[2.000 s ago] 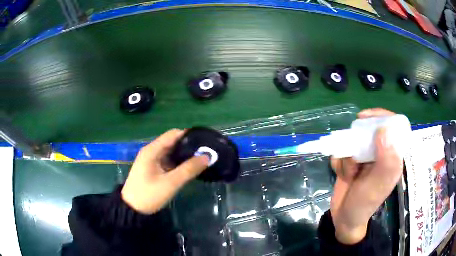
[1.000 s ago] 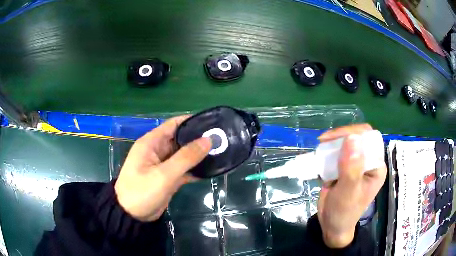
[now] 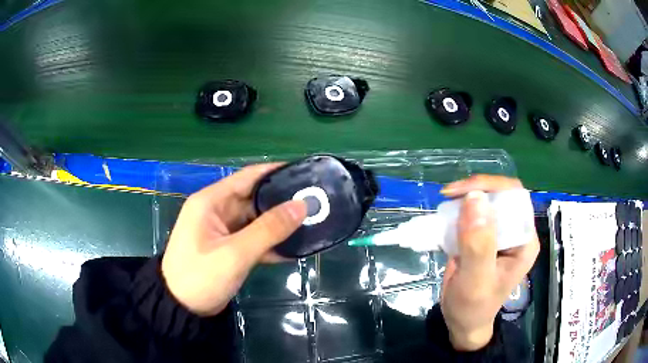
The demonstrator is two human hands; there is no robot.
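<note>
My left hand [image 3: 220,237] holds a glossy black housing [image 3: 334,216] with a white centre ring. The thumb lies on the ring, and the housing's end tab points right. My right hand [image 3: 483,259] grips a white glue bottle [image 3: 501,220]. Its green tip [image 3: 361,242] points left, close to the housing's lower right edge; whether it touches cannot be told. Both hands are over the clear blister tray [image 3: 384,289]. Another dark housing [image 3: 518,298] with a ring lies partly hidden beside my right wrist.
Several black housings with white rings lie in a row on the green conveyor belt [image 3: 142,49] behind the blue edge [image 3: 135,174]. At the right, rows of black discs [image 3: 628,248] lie on newspaper sheets [image 3: 579,283]. Red items [image 3: 568,25] are beyond the belt.
The housing has been turned to show its broad face and tab. The bottle has moved left and down, bringing its tip nearer the housing. Housings on the belt appear shifted right since one second ago.
</note>
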